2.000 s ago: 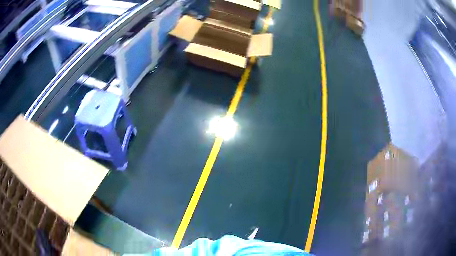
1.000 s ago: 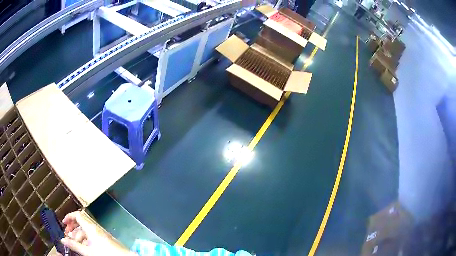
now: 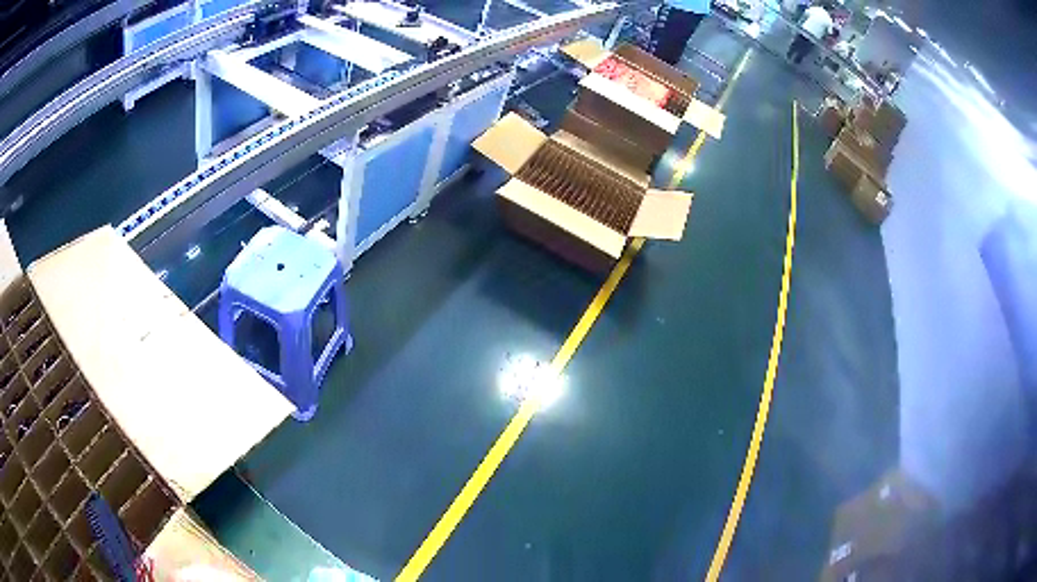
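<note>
The partitioned carton (image 3: 46, 466) fills the lower left, with a grid of brown cells and small dark things in some of them. A black oblong unit, probably a speaker unit (image 3: 110, 532), lies slanted over the cells near the bottom edge. A small reddish strand, perhaps wire, shows at its lower end; whether anything holds it is hidden. A wide pale flap (image 3: 159, 352) is folded outward. Only a sliver of light blue sleeve shows at the bottom edge. I see neither my left nor my right hand.
A blue plastic stool (image 3: 282, 284) stands beside the conveyor (image 3: 341, 108). Beyond it are an open gridded carton (image 3: 557, 227) and another open carton with red contents (image 3: 631, 82). Stacked cartons (image 3: 864, 165) stand at the right, another (image 3: 881, 529) at lower right. A person (image 3: 811, 32) is far back.
The hand seen at the black unit a second ago is out of sight, and less sleeve shows. The view first swung to bring in more of the carton and aisle, then shifted slightly.
</note>
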